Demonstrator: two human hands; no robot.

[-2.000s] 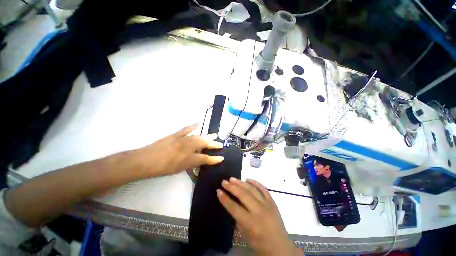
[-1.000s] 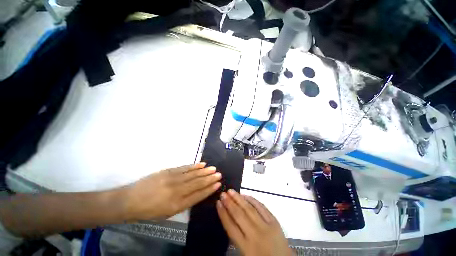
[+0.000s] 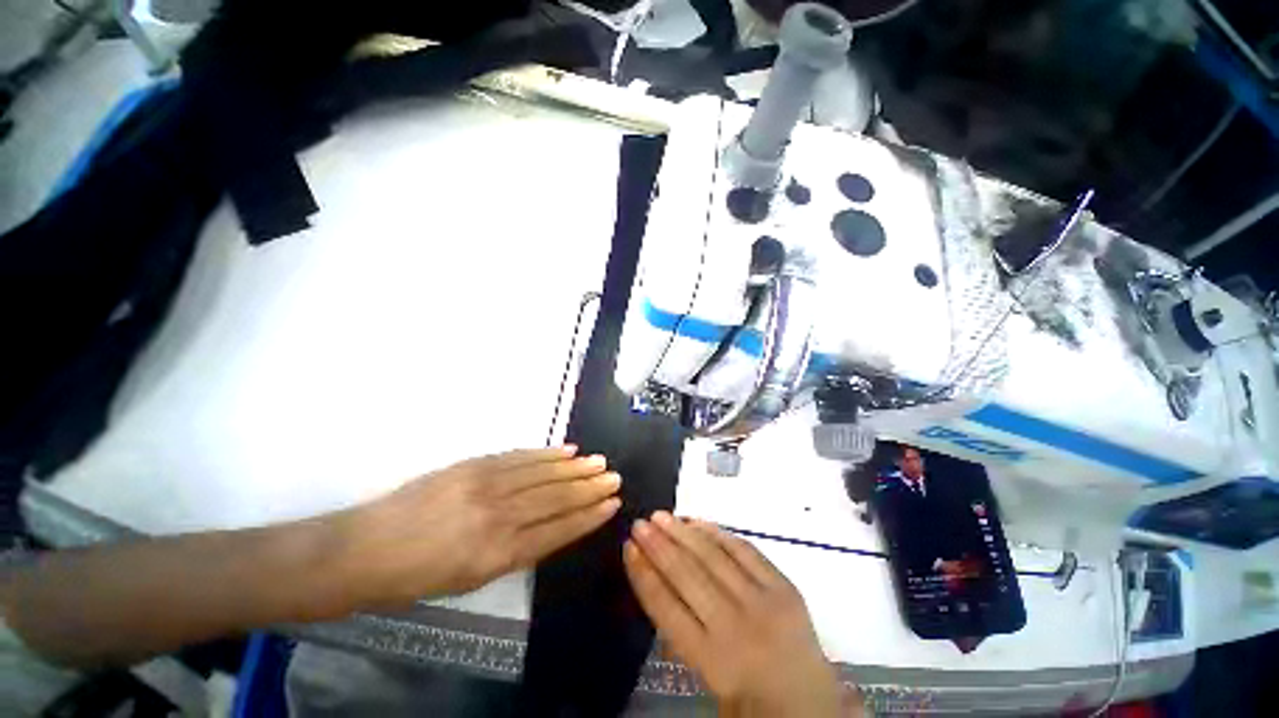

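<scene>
A long black fabric strip (image 3: 603, 575) runs from the front table edge under the white sewing machine head (image 3: 701, 281) and out behind it. The presser foot area (image 3: 662, 407) is partly hidden under the head. My left hand (image 3: 512, 519) lies flat with its fingertips on the strip's left side, just in front of the needle area. My right hand (image 3: 729, 603) lies on the strip's right edge, its fingers close together and its fingertips near the left ones. Both hands press on the strip.
A black smartphone (image 3: 947, 547) showing a video lies in front of the machine arm. A pile of black pieces (image 3: 126, 239) covers the left and back of the white table (image 3: 379, 281). A measuring tape (image 3: 435, 642) runs along the front edge. A grey post (image 3: 790, 98) stands on the machine head.
The strip has moved away from me under the head, and more of it shows behind. My left hand has drawn back from beside the needle to in front of it. My right hand has shifted slightly.
</scene>
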